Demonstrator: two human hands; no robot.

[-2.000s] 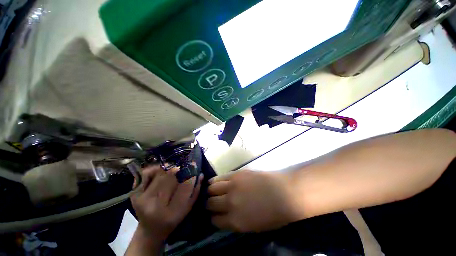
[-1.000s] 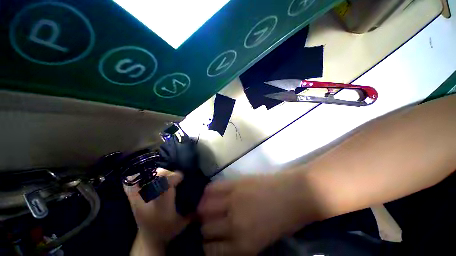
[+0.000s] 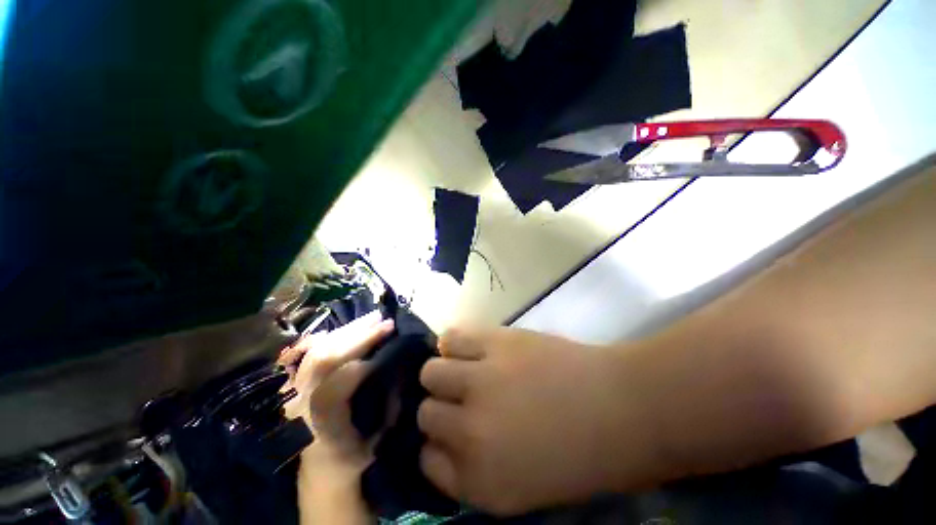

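Black fabric [image 3: 405,451] lies bunched between my two hands, beside the needle and presser foot area [image 3: 354,282]. My left hand [image 3: 339,395] comes up from the bottom, its fingers closed on the fabric close to the metal foot parts; its fingertips are partly hidden. My right hand [image 3: 488,415] reaches in from the right, its fingers curled onto the fabric's right edge. Thread snips [image 3: 734,149] with a red and dark metal handle lie on the table, blades over black fabric scraps [image 3: 575,92]. A smaller scrap [image 3: 454,231] lies nearer the foot, with loose thread beside it.
The green control panel [image 3: 154,154] of the sewing machine fills the upper left, very close. Metal machine parts [image 3: 67,487] show at the lower left. The cream machine bed [image 3: 534,246] meets the white table top [image 3: 872,92] along a dark seam.
The view has moved closer, so panel, snips and scraps appear larger. The snips and scraps still lie in place. My left fingers now sit over the fabric closer to the foot; both hands remain on the cloth.
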